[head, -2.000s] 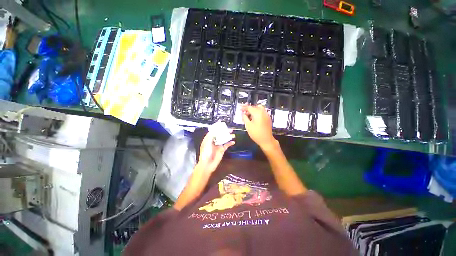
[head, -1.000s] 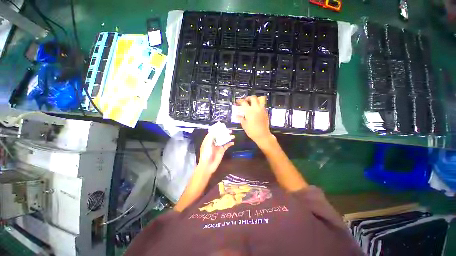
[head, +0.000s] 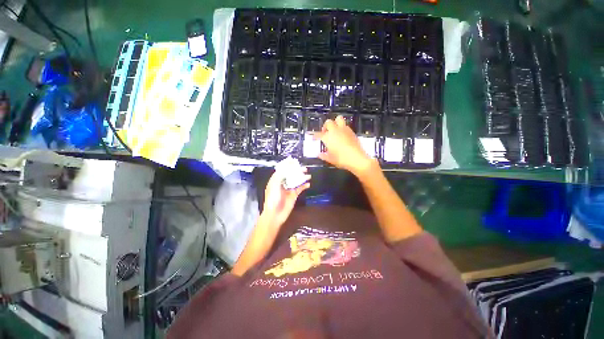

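The black blister tray [head: 331,58] lies on the green bench in front of me, its pockets filled with dark parts. White pieces [head: 393,149] lie on several pockets of the near row, toward the right. My right hand [head: 344,145] is over the near row, palm down, its fingertips beside a white piece [head: 311,145] in a pocket; whether they still touch it cannot be told. My left hand [head: 281,193] holds a stack of white pieces [head: 290,173] just off the tray's near edge.
A second black tray [head: 523,99] with white pieces at its near left corner lies right. Yellow, white and light-blue sheets [head: 165,106], a small dark part [head: 197,38] and blue bags [head: 76,122] lie left. A grey-white machine [head: 73,232] stands near left; stacked trays [head: 530,301] are below right.
The view has shifted slightly, so the trays sit further left and up. My right hand has moved slightly right from the white piece, which now shows more fully in its pocket. My left hand stays in place.
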